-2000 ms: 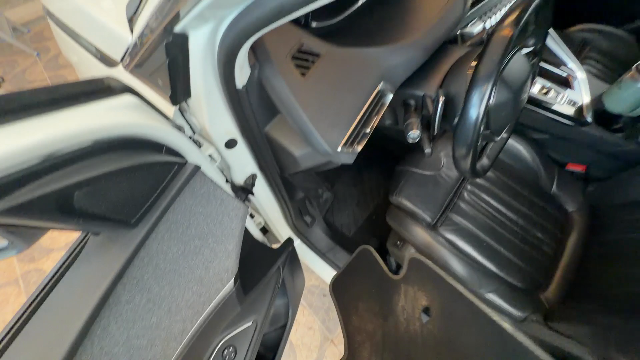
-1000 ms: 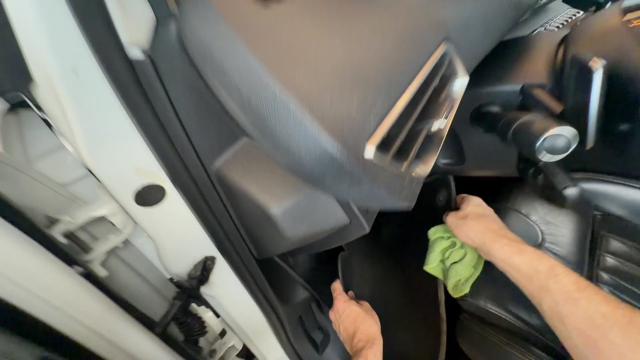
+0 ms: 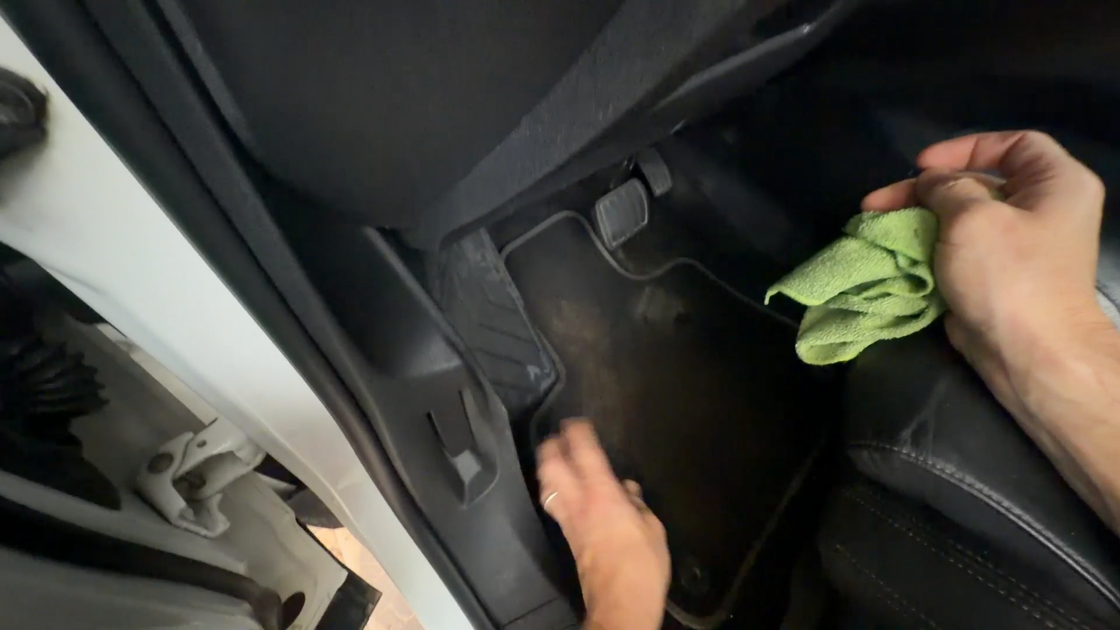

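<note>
A dark car floor mat (image 3: 700, 394) with a pale edging lies in the driver's footwell, dusty patches on its upper part. Over its lower left edge is my left hand (image 3: 604, 525), blurred, fingers extended and a ring on one; it holds nothing, and whether it touches the mat cannot be told. My right hand (image 3: 1006, 219) is above the front of the seat, shut on a crumpled green microfiber cloth (image 3: 875, 284) that hangs out to the left of the fingers. The brake pedal (image 3: 622, 213) stands just beyond the mat's notched far edge.
The ribbed footrest (image 3: 494, 324) borders the mat on the left, beside the plastic sill trim (image 3: 437, 437). The white door frame (image 3: 289, 385) and a metal door hinge (image 3: 197, 477) are further left. A black leather seat (image 3: 962, 437) bounds the right side; the lower dashboard (image 3: 394, 96) overhangs the footwell.
The mat stood tilted at the door opening in the oldest frame; now it lies in the footwell. Both hands, at the mat's edges one second ago, have shifted, and the right is off the mat. The view has moved closer.
</note>
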